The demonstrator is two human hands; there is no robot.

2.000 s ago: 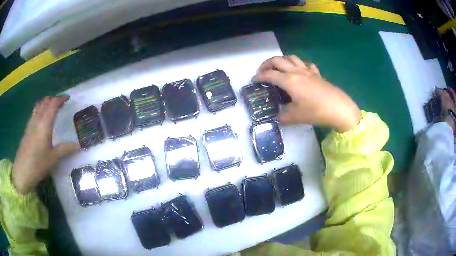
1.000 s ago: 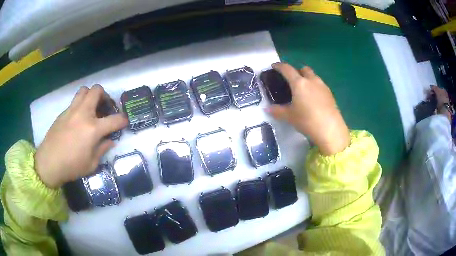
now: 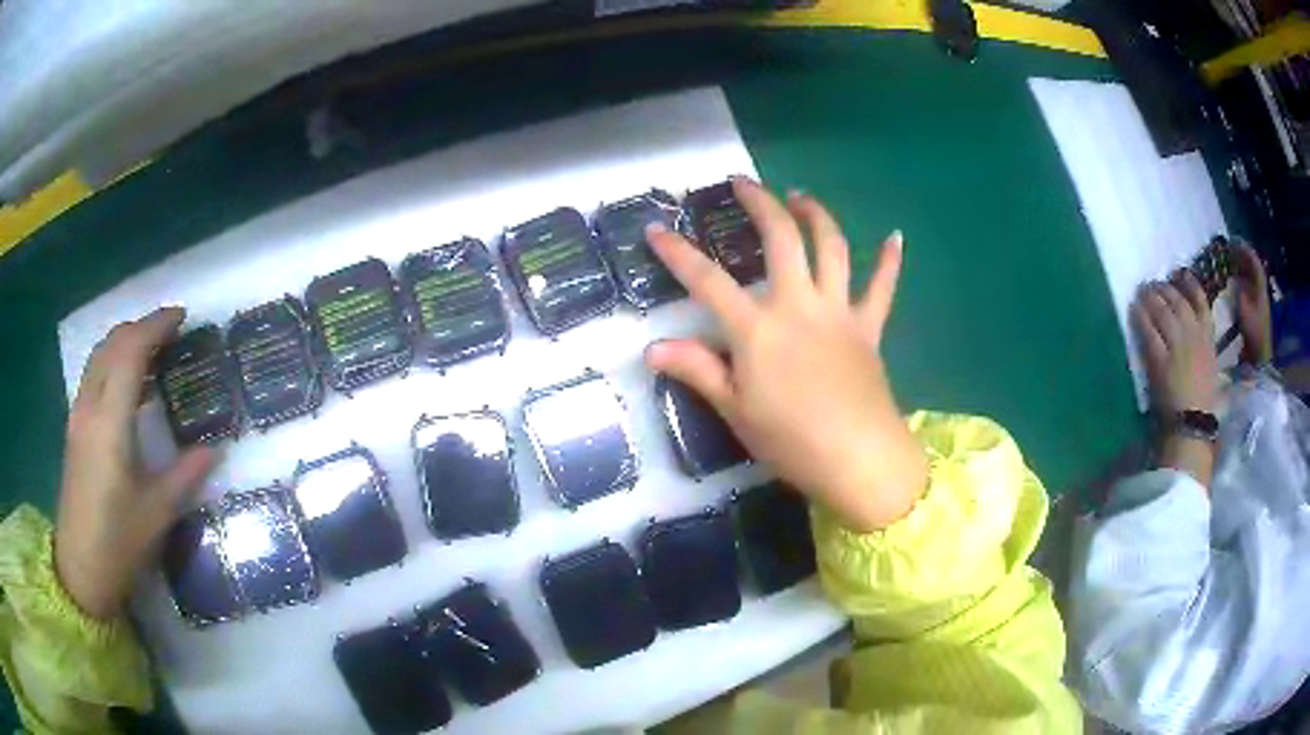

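Note:
Several strapless watch heads lie in three rows on a white foam pad (image 3: 632, 137). Far-row watches show green text lines; one (image 3: 558, 273) has a white dot. My right hand (image 3: 783, 345) is spread over the right end, its index fingertip on the screen of a far-row watch (image 3: 632, 247); it partly covers the right-end watch (image 3: 723, 230). My left hand (image 3: 122, 460) is at the pad's left edge, fingers apart, beside the leftmost far-row watch (image 3: 198, 385); whether it touches it is unclear. Middle-row watches (image 3: 579, 438) reflect white glare; near-row watches (image 3: 596, 603) are dark.
A green mat (image 3: 920, 187) with yellow tape (image 3: 1042, 32) lies beyond the pad. White material (image 3: 287, 65) is at the back left. At right, a person in a white smock (image 3: 1200, 574) has both hands at another white pad (image 3: 1106, 172), holding a dark watch.
My left hand has moved left off the leftmost far-row watch, uncovering lit screens. My right hand has moved left onto a watch screen. The neighbour's second hand has come into view.

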